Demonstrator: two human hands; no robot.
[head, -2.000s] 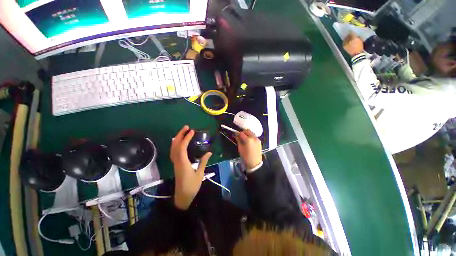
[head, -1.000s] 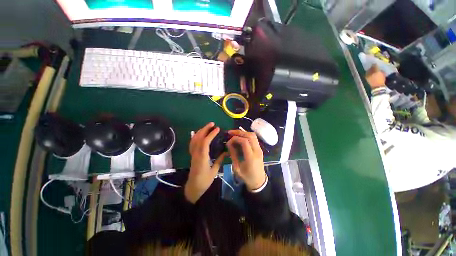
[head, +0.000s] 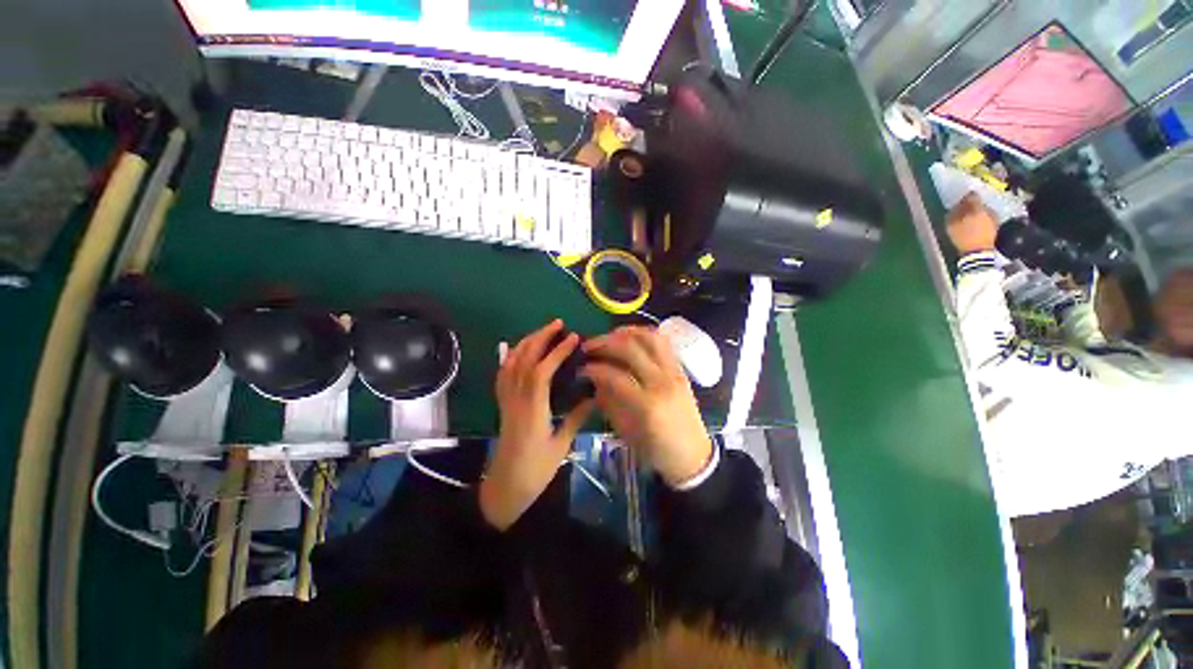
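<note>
A small black camera ball (head: 572,383) is at the bench's front edge, mostly hidden between my hands. My left hand (head: 529,412) grips it from the left, with thumb and fingers around it. My right hand (head: 649,396) is over its right side, with fingers bent against it; whether it holds anything else is hidden. Three black dome cameras (head: 404,353) on white brackets (head: 314,412) stand in a row to the left. White cables (head: 110,505) hang from their brackets below the edge.
A white keyboard (head: 406,180) lies below the monitor (head: 432,29). A yellow tape roll (head: 618,281) and white mouse (head: 691,350) are right of it. A large black machine (head: 785,196) stands behind them. A person in a white sleeve (head: 984,307) works across the green line (head: 903,392).
My right hand has moved left from beside the mouse onto the black ball, and its fingers have shifted over it. The thin white stick it held is no longer visible. The view has shifted.
</note>
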